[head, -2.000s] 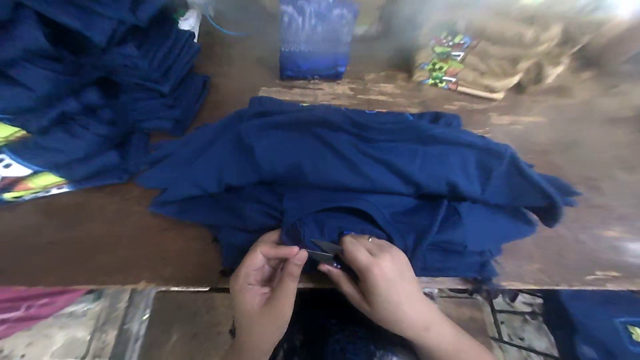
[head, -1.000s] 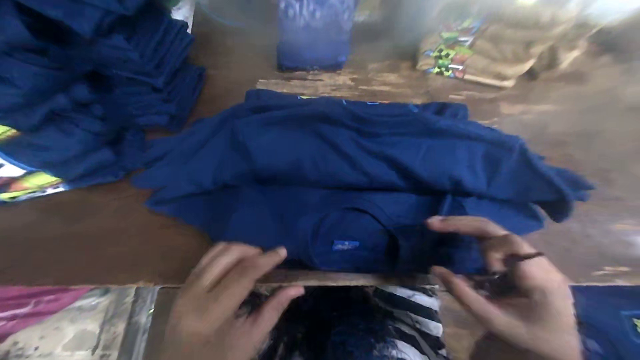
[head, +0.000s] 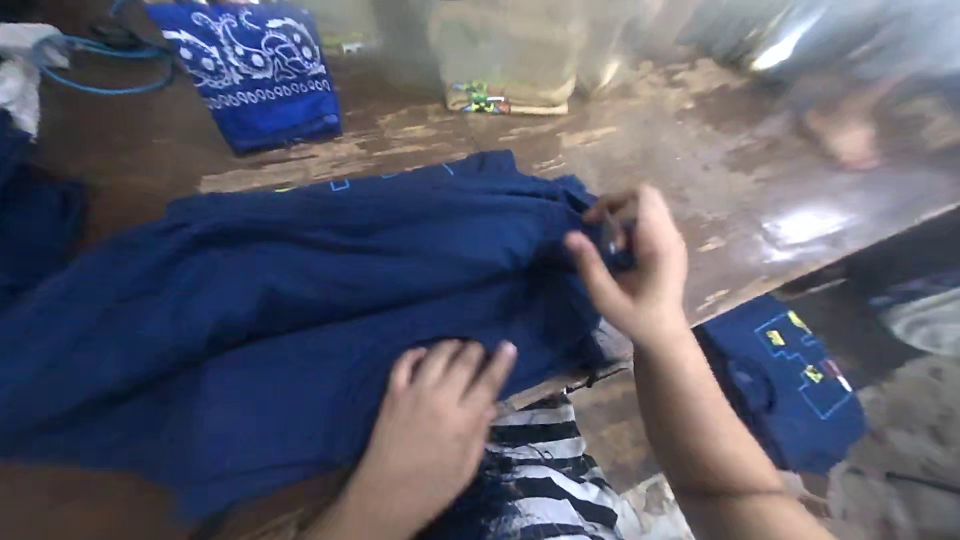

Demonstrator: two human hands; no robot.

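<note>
A navy blue T-shirt (head: 322,300) lies spread along the edge of the worn wooden table, with more navy cloth under its far side. My left hand (head: 442,412) rests palm down on the shirt's near edge, fingers spread. At the shirt's right end is my right hand (head: 630,255), its thumb and fingers curled around a small metal tool (head: 609,234), blurred, which looks like thread snips. Whether that hand also grips cloth cannot be told.
A blue paisley bandana (head: 259,82) and a folded tan garment (head: 510,82) lie at the back. More navy cloth (head: 37,210) is at the left, near a light blue cord (head: 112,90). A printed navy garment (head: 787,382) sits below the table edge. Part of another person's limb (head: 847,135) shows blurred at upper right.
The view has swung to the right. My right hand has moved to the shirt's right end. My left hand, earlier at the near edge beside the neckline, now lies on the cloth.
</note>
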